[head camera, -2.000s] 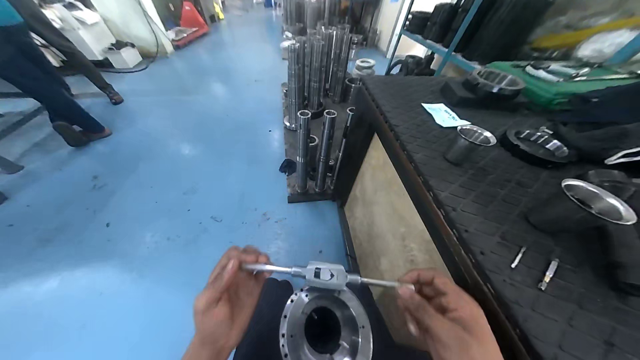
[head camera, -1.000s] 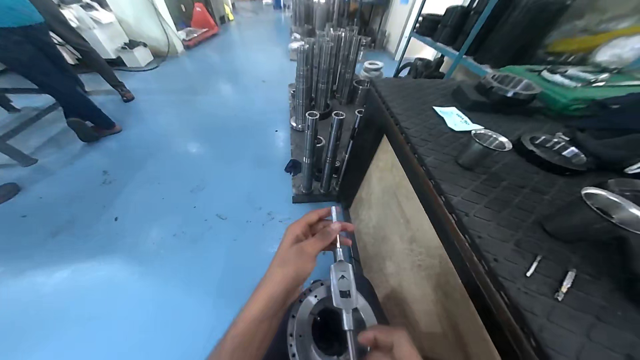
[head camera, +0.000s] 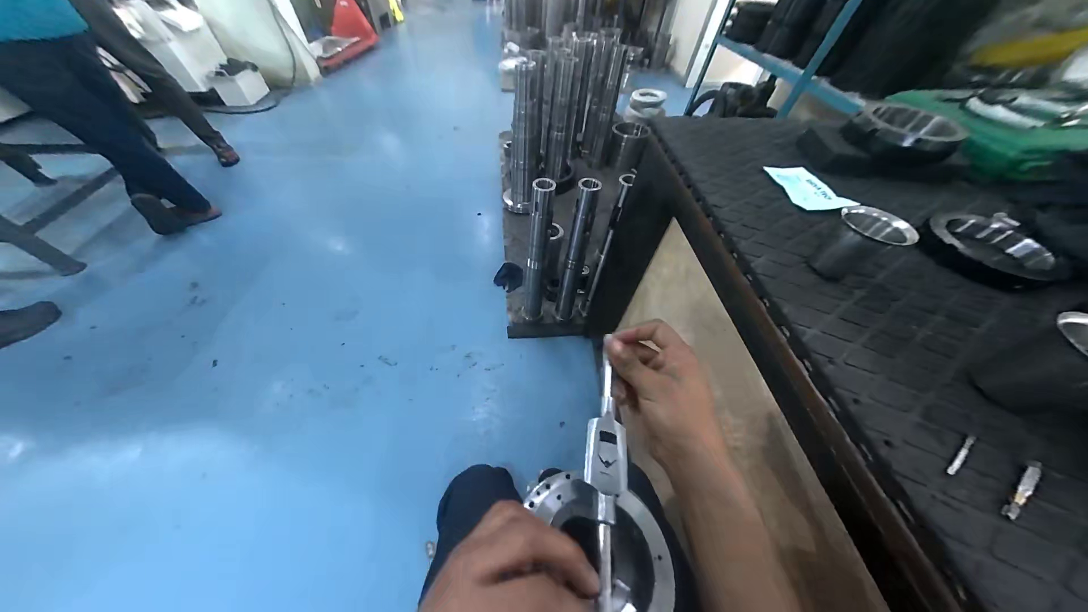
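Note:
A steel tap wrench (head camera: 606, 459) points away from me, above a round metal flange (head camera: 659, 544) with small holes around its rim, between my knees. My right hand (head camera: 663, 382) pinches the far end of the wrench handle between thumb and fingers. At the near handle is my left hand (head camera: 518, 561), its fingers curled against the bar; part of its grip is hidden. Whether a tap sits in the wrench cannot be seen. Two small metal tools, one a slim bit (head camera: 960, 456) and one a thicker bit (head camera: 1022, 490), lie on the bench mat at the right.
The black-matted bench (head camera: 799, 323) runs along my right, bearing a metal sleeve (head camera: 863, 242), a ring (head camera: 994, 246) and a paper packet (head camera: 807, 189). Upright metal tubes (head camera: 537, 246) stand on a low base ahead. Two people's legs (head camera: 110, 119) are at the upper left.
Two seconds ago the wrench lay crosswise with a hand at each end; now it points away from me. The right hand is now at its far end, where the left hand was one second ago.

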